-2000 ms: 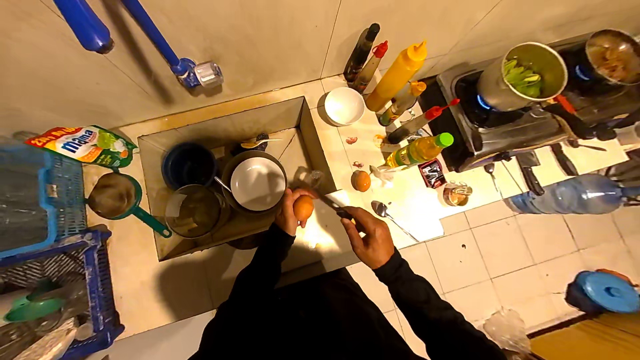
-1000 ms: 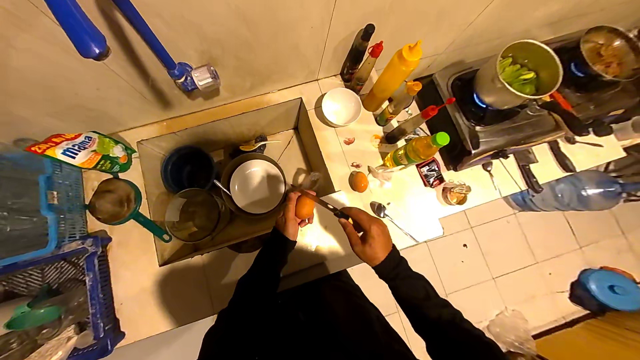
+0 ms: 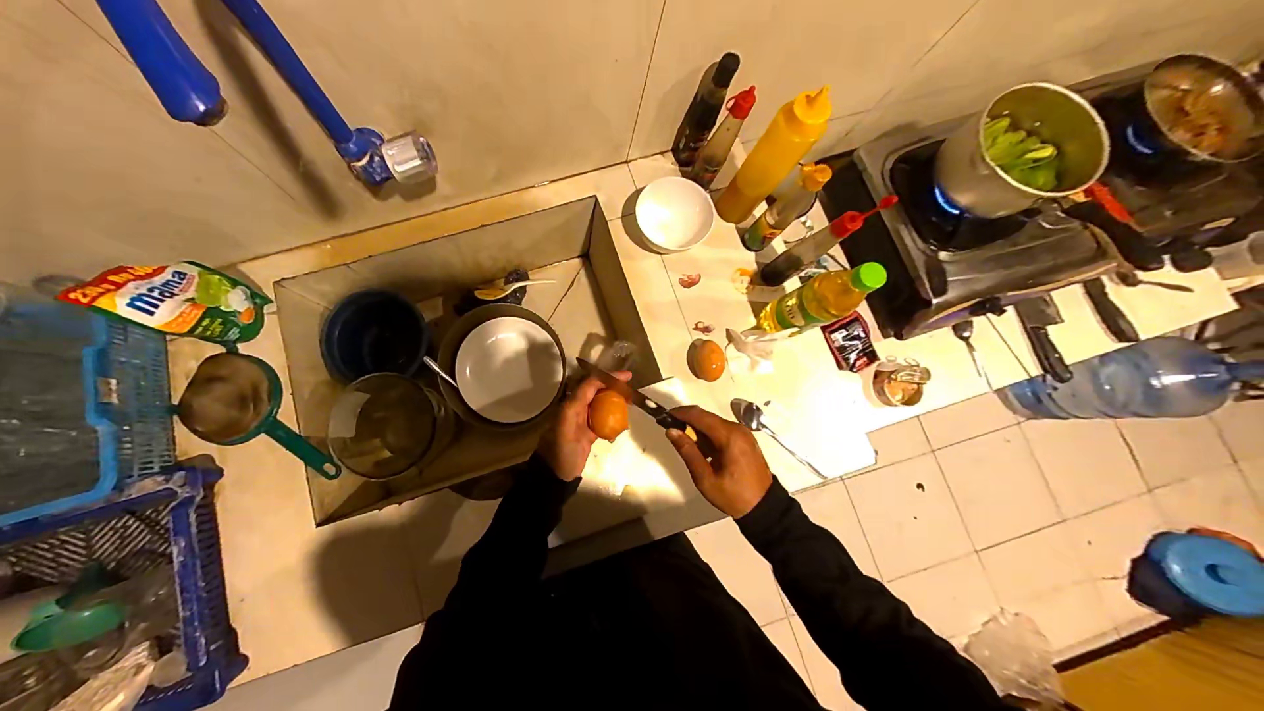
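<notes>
My left hand (image 3: pixel 573 432) grips an orange-brown egg (image 3: pixel 607 415) near the sink's right edge. A kitchen knife (image 3: pixel 642 403) is in my right hand (image 3: pixel 724 459), its blade angled up and left beside the egg. The blade's contact with the shell cannot be told. Another brown egg (image 3: pixel 706 360) rests on the counter to the right. A white bowl (image 3: pixel 509 370) sits on a dark pot inside the sink, left of my hands. On the counter behind stands a second white bowl (image 3: pixel 674 214). A metal spoon (image 3: pixel 753 417) lies just right of my right hand.
The sink (image 3: pixel 617 296) also holds a dark blue pot (image 3: pixel 373 336). Sauce bottles (image 3: pixel 775 153) and an oil bottle (image 3: pixel 815 301) stand at the right. Beyond them, a pot of green vegetables (image 3: pixel 1022 148) sits over a lit burner. Left are a strainer (image 3: pixel 230 398) and a blue crate (image 3: pixel 197 583).
</notes>
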